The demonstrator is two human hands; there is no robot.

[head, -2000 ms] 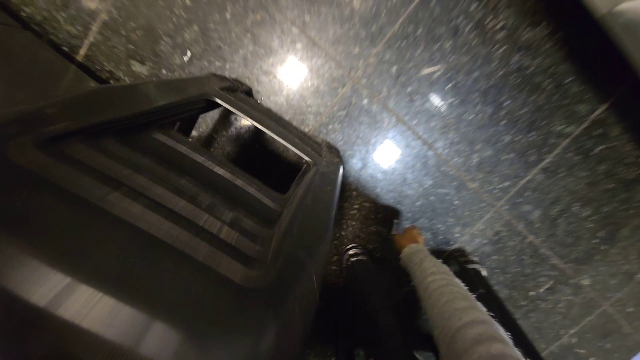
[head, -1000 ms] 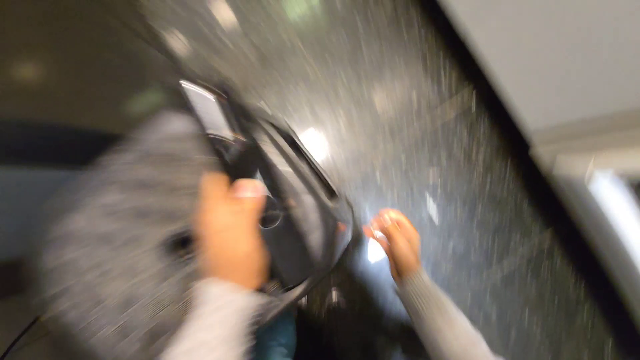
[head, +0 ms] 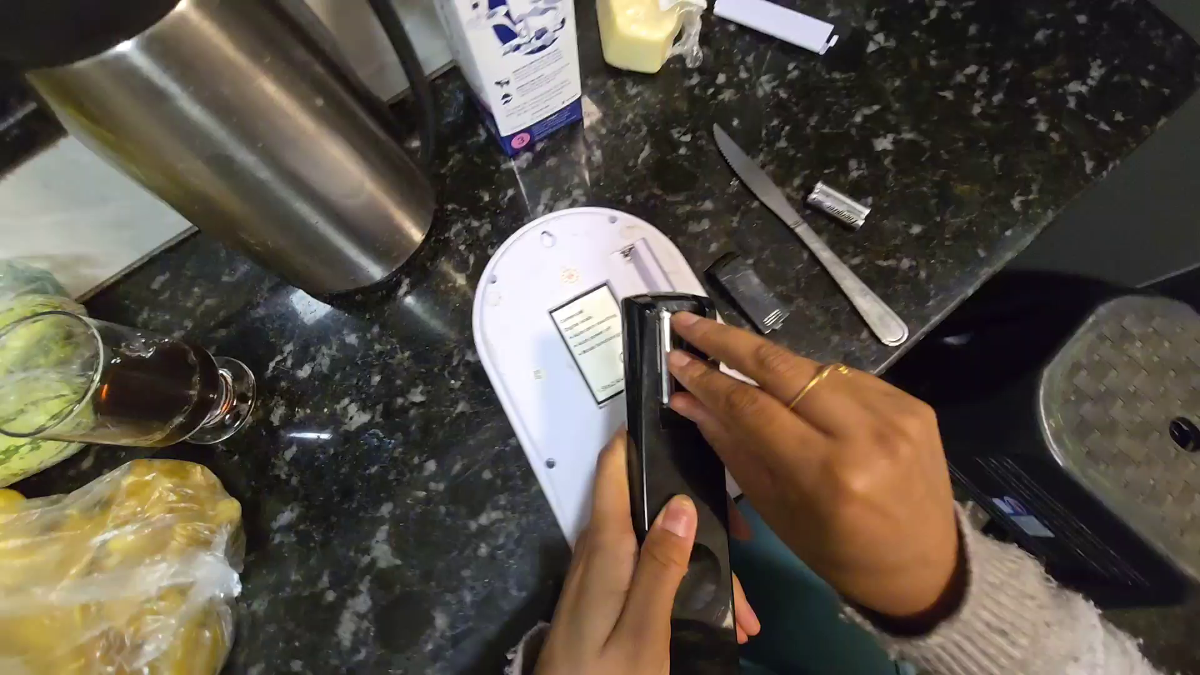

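My left hand (head: 637,562) holds a black remote control (head: 677,459), back side up, over a white digital scale (head: 534,347) that lies underside up on the counter. The fingertips of my right hand (head: 825,450) rest on a silver battery (head: 666,361) in the remote's open compartment. Beside the scale is a black battery cover (head: 748,292). Another silver battery (head: 839,204) lies near a serrated table knife (head: 811,239). The scale's own battery slot (head: 647,265) shows, partly covered by the remote. Whether my right fingers pinch the battery or only press it is unclear.
A steel kettle (head: 272,141), a carton (head: 520,70), a yellow block in a wrapper (head: 637,33) and a white plastic strip (head: 778,23) stand or lie behind. A glass of dark drink (head: 150,389) and a plastic bag of yellow produce (head: 122,572) are at left.
The view has moved from a dark floor and blurred dark objects to the granite counter. Both hands are now at the remote; a second ago they were apart.
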